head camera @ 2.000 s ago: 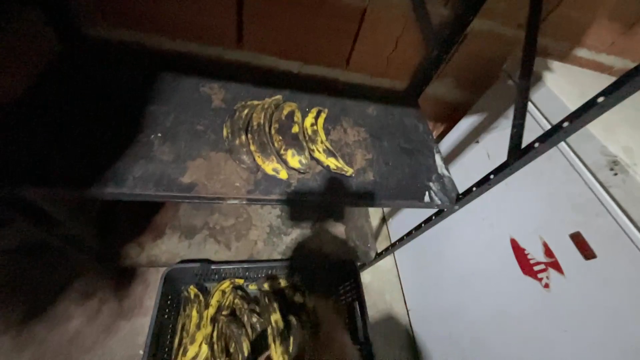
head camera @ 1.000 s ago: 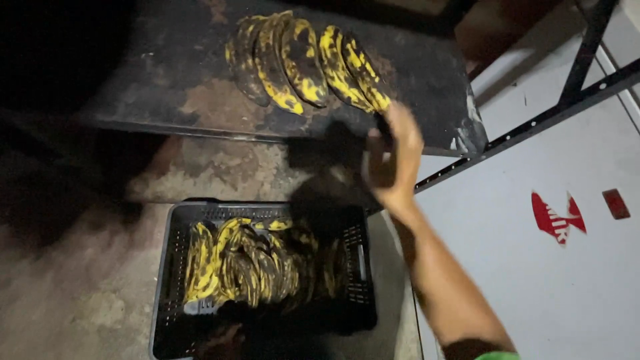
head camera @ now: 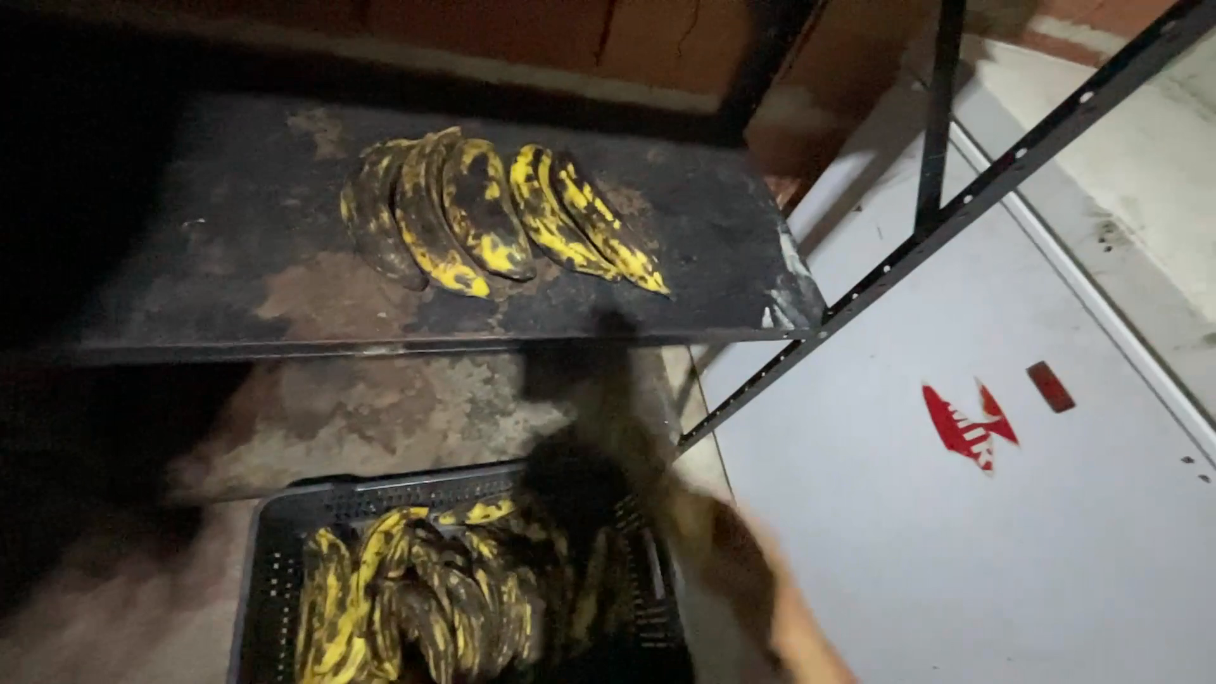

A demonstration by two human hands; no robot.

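Several ripe plantains (head camera: 475,214), black with yellow patches, lie side by side on a dark metal shelf (head camera: 703,237). The two on the right end sit slightly apart from the darker ones on the left. Below and in front, a black plastic crate (head camera: 249,589) holds many more blackened yellow plantains (head camera: 456,589). My right hand (head camera: 698,532) is blurred and in shadow by the crate's right side, its forearm coming from the bottom edge; its fingers and anything in them cannot be made out. My left hand is out of view.
A perforated black metal upright (head camera: 888,271) slants along the shelf's right end. Beyond it stands a large white panel or appliance (head camera: 855,532) with a torn red sticker (head camera: 969,427). A brick wall (head camera: 532,33) runs behind the shelf. Deep shadow covers the left side.
One more plantain lies at the right end of the shelf row than two seconds ago. My right hand has left that end and moved down toward the crate.
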